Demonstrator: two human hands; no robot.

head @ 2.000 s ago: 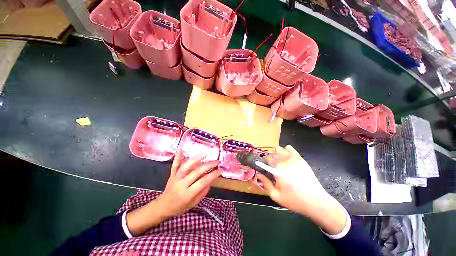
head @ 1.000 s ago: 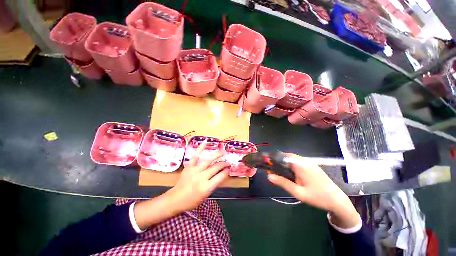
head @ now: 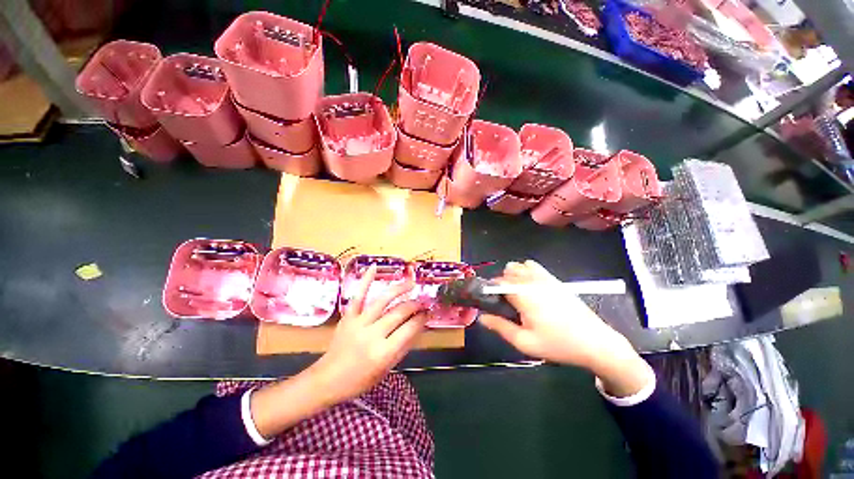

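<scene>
Several pink housings (head: 212, 279) stand open side up in a short row near the bench's front edge, partly on a yellow cardboard mat (head: 323, 211). My right hand (head: 552, 316) is closed around a dark hot glue gun (head: 479, 295), whose nozzle end is over the rightmost housing (head: 449, 307). A long white glue stick (head: 590, 287) extends right from the gun. My left hand (head: 367, 335) rests with spread fingers at the third housing, its fingertips over the rim near the rightmost one. Whether it grips a rim is unclear. The nozzle tip is hidden inside.
Stacked pink housings (head: 272, 75) with red wires stand behind the mat. Grey layered blocks (head: 679, 229) lie on white paper at right. A yellow scrap (head: 88, 271) lies left. A blue bin (head: 655, 42) of reddish parts is across the bench.
The gun has moved from the third housing to the rightmost one, and its glue stick now shows. My left hand has shifted rightward along the row. The camera view has shifted too.
</scene>
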